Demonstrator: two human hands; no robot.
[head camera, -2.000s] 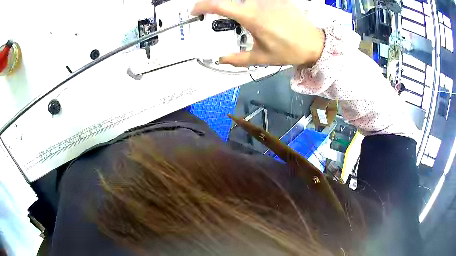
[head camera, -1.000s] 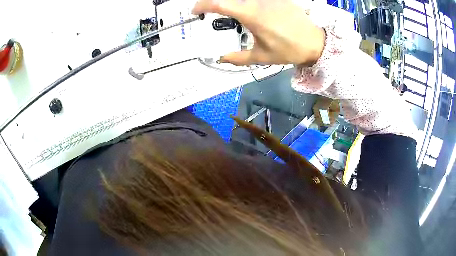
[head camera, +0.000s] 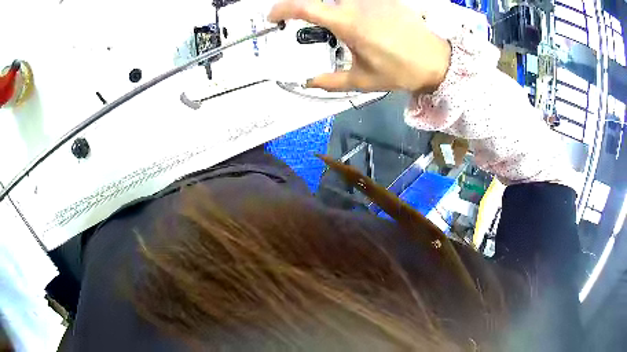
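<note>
The white sewing machine head (head camera: 292, 58) is at the top centre, overexposed, with faint blue lettering. My right hand (head camera: 378, 51) reaches in from the right, with finger and thumb spread around the head's right part. The palm side and exact contact are hidden. A black oval part (head camera: 314, 35) shows between finger and thumb. A long grey rod (head camera: 137, 91) crosses the table to the head near my upper fingertip. The dark needle and presser foot parts (head camera: 207, 45) stand left of my hand. My left hand is not in view.
The white table (head camera: 137, 148) has a printed scale along its front edge. Round black discs (head camera: 81, 148) and a red-and-yellow item (head camera: 15, 82) are at the left. A thin black wire loops below my hand. Blue crates (head camera: 423, 199) and a carton (head camera: 450, 148) are at the right.
The view has shifted very slightly, so the table and machine appear a little to the right. My right hand keeps the same pose on the head.
</note>
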